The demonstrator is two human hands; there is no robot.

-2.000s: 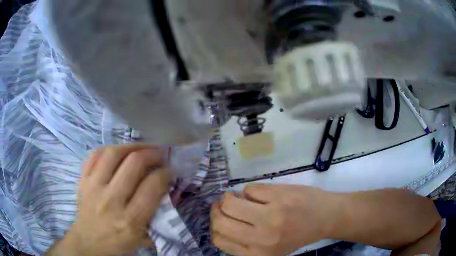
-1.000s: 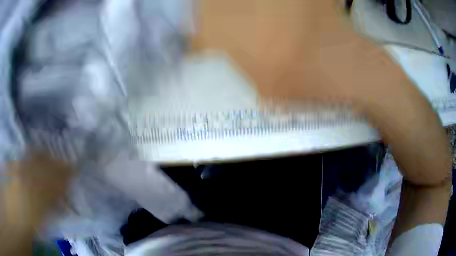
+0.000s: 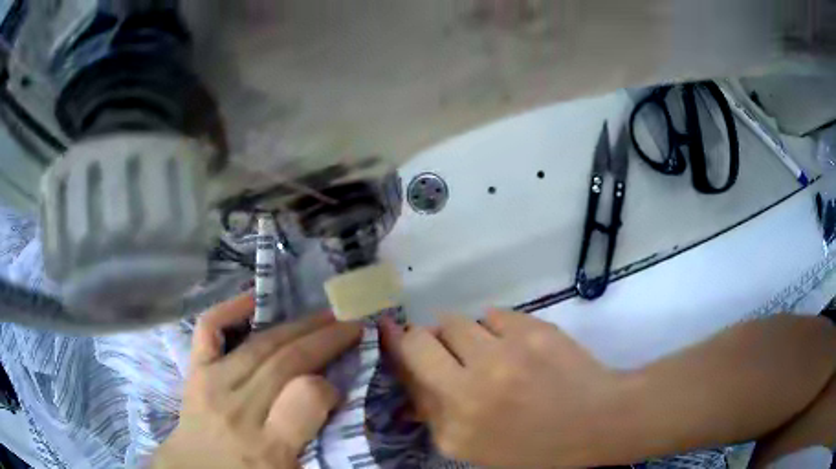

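Note:
The striped waistband (image 3: 349,430) runs up between my hands toward the machine's presser foot area, left of a small beige block (image 3: 364,291). My left hand (image 3: 259,389) lies on the cloth with its fingertips at the block, thumb bent in, gripping the band's left side. My right hand (image 3: 513,389) holds the band's right edge, fingertips just below the block. The gathered striped skirt cloth (image 3: 82,394) lies left of my left hand. The needle itself is hidden by the machine head.
The cream machine head (image 3: 440,64) and ribbed tension knob (image 3: 126,220) fill the top and left. Black thread snips (image 3: 600,224) and black scissors (image 3: 683,137) lie on the bed at right, with a white pen (image 3: 765,137) beside them.
A second ago both hands were apart and blurred, with the cloth low at the table edge. Now both are together at the machine with the band, and the head view has shifted.

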